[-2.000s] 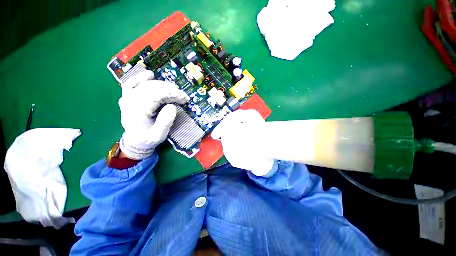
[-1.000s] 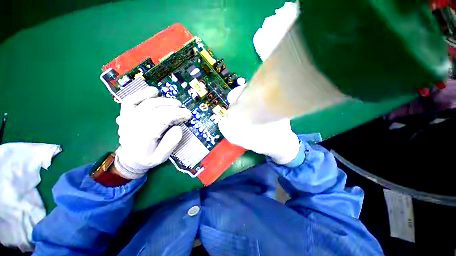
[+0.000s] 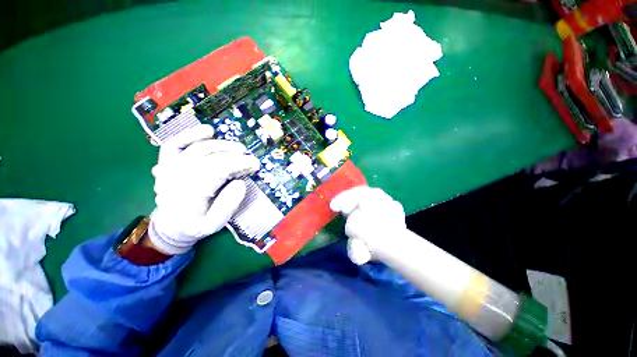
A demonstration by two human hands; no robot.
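Observation:
The green circuit board (image 3: 262, 129), crowded with white and yellow parts, lies tilted on the red pad (image 3: 307, 223). My gloved left hand (image 3: 202, 185) rests on the ribbed heatsink (image 3: 258, 215) at the board's near-left edge, fingers curled over it. My gloved right hand (image 3: 370, 222) is beside the pad's right corner, closed around the front of the dispensing syringe (image 3: 447, 282). The syringe is a translucent white tube with a green cap (image 3: 527, 326), pointing down and right. Its needle tip is not visible.
A crumpled white sheet (image 3: 394, 64) lies beyond the board to the right. A white cloth (image 3: 28, 258) lies at the left edge. Red items with metallic parts (image 3: 576, 87) stand at the upper right. A clear hose leaves the cap at the bottom right.
My right hand has moved from over the board's right side back beside the pad. The syringe's capped end has swung from upper right to lower right. My left hand remains on the heatsink.

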